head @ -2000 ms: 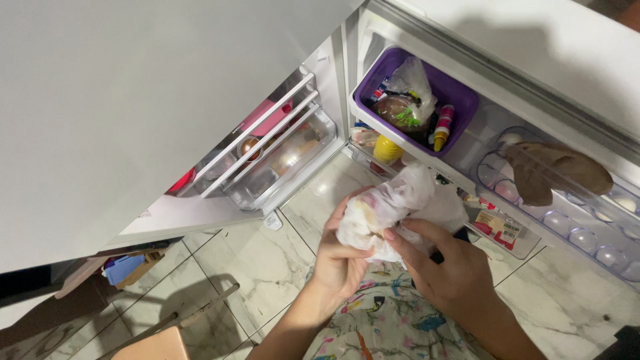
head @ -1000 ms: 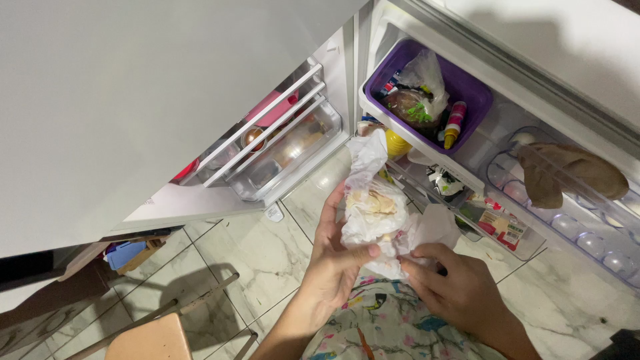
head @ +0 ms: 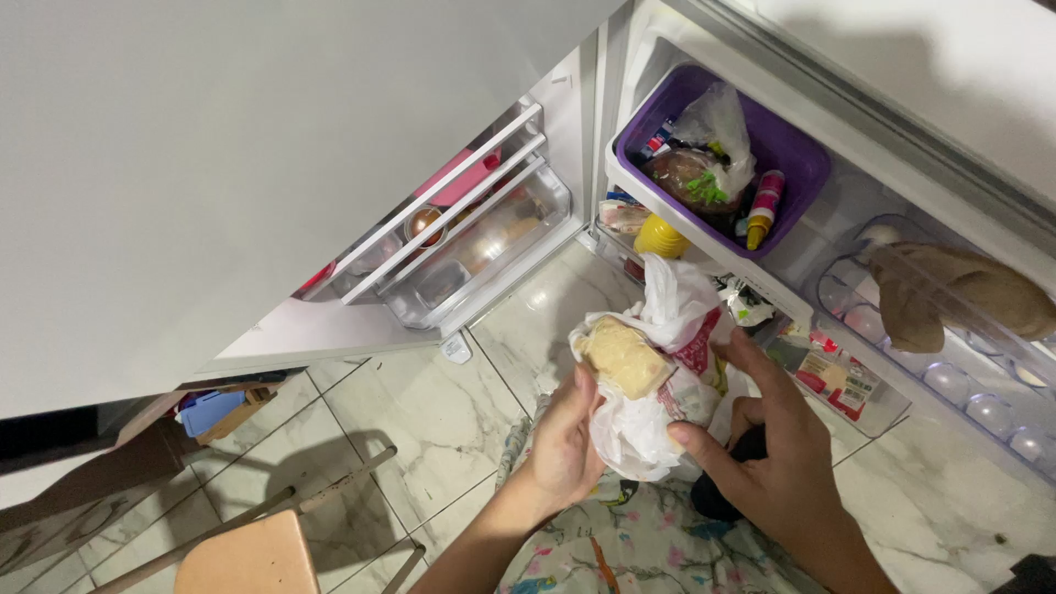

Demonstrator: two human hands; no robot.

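A pale yellow block of food [head: 625,356], perhaps cheese, lies in an opened white plastic bag [head: 631,437] with red print. My left hand [head: 565,441] holds the block and bag from the left, its thumb against the block's lower edge. On the right, my right hand [head: 763,445] grips the bag between thumb and fingers. Both hands are in front of the open refrigerator, above my patterned clothing. The undersides of the fingers are hidden by the plastic.
A purple bin [head: 804,157] with bagged food and a tube sits in the refrigerator door shelf [head: 709,235]. An egg tray [head: 949,379] holds a brown bag [head: 965,289]. Wire shelving and a clear drawer [head: 487,247] are at left. A chair [head: 247,557] stands lower left.
The white plastic has been opened further, and the pale yellow block now shows plainly. My right hand has shifted up along the bag with its fingers more spread.
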